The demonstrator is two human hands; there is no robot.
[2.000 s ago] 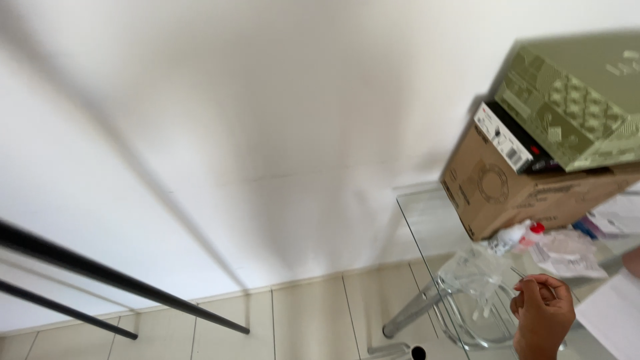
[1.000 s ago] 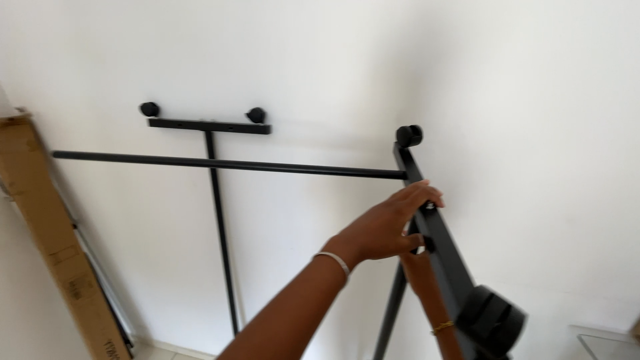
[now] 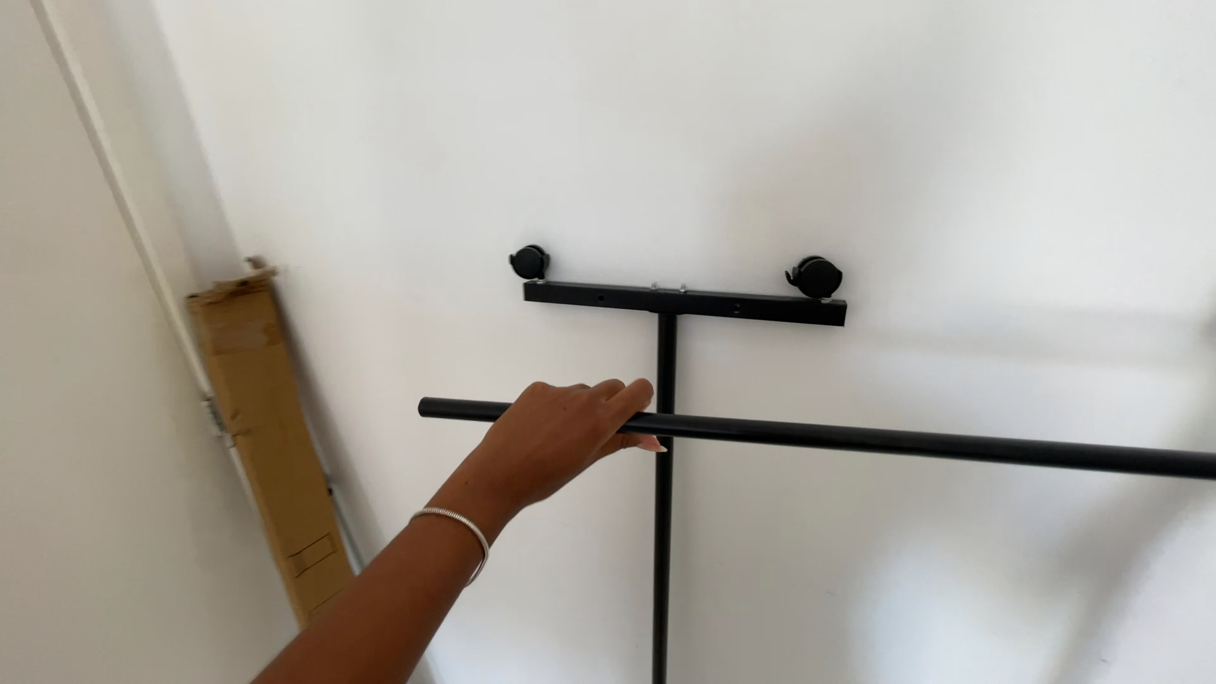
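Note:
My left hand [image 3: 572, 427], with a silver bracelet at the wrist, is closed around a black metal tube [image 3: 855, 438] near its free left end. The tube runs roughly level and leaves the view at the right. Behind it a black upright pole [image 3: 663, 551] stands against the wall, topped by a black crossbar [image 3: 703, 302]. One black caster wheel [image 3: 529, 261] sits on the crossbar's left end and another caster wheel [image 3: 818, 276] on its right end. Between them two small bolt ends stick up. My right hand is out of view.
A long, worn brown cardboard box [image 3: 261, 408] leans in the corner at the left, beside a white panel or door edge. A white wall [image 3: 950, 142] is close behind the pole and crossbar.
My left hand has moved from the caster-bearing bar at the right to the tube, near its free end. That bar and my right arm have left view as the view swung left.

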